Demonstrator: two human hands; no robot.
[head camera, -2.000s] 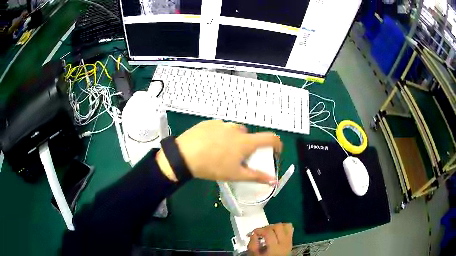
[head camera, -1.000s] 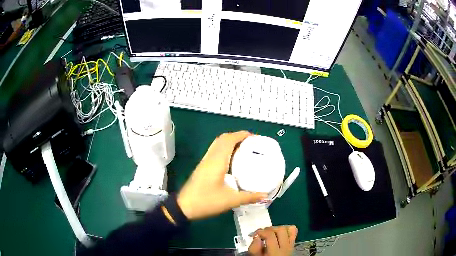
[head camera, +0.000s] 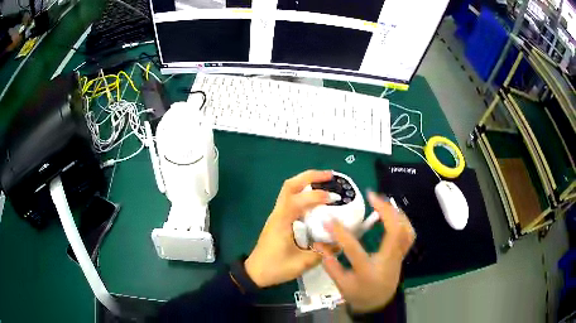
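Note:
A white PTZ security camera (head camera: 357, 211) is in front of me, its black lens face with a ring of LEDs turned up and its white bracket at the lower end. My left hand (head camera: 287, 233) grips the round head from the left, fingers over its top. My right hand (head camera: 372, 252) is at the head's right and front, slightly blurred, its fingers apart; whether its fingertips touch the head is unclear. A second white camera (head camera: 186, 158) stands on the green mat to the left, lens face not showing.
Behind are a white keyboard (head camera: 297, 113) and a monitor (head camera: 265, 68). A black printer (head camera: 47, 158) with a white strip (head camera: 72, 233) and tangled cables (head camera: 117, 123) are left. Yellow tape (head camera: 459, 165), a mouse (head camera: 452, 205) on a black pad (head camera: 455, 252) and a cart (head camera: 505, 170) are right.
The camera head has turned so its black lens face shows. My right hand has risen from the bracket to the head. My left hand still holds the head.

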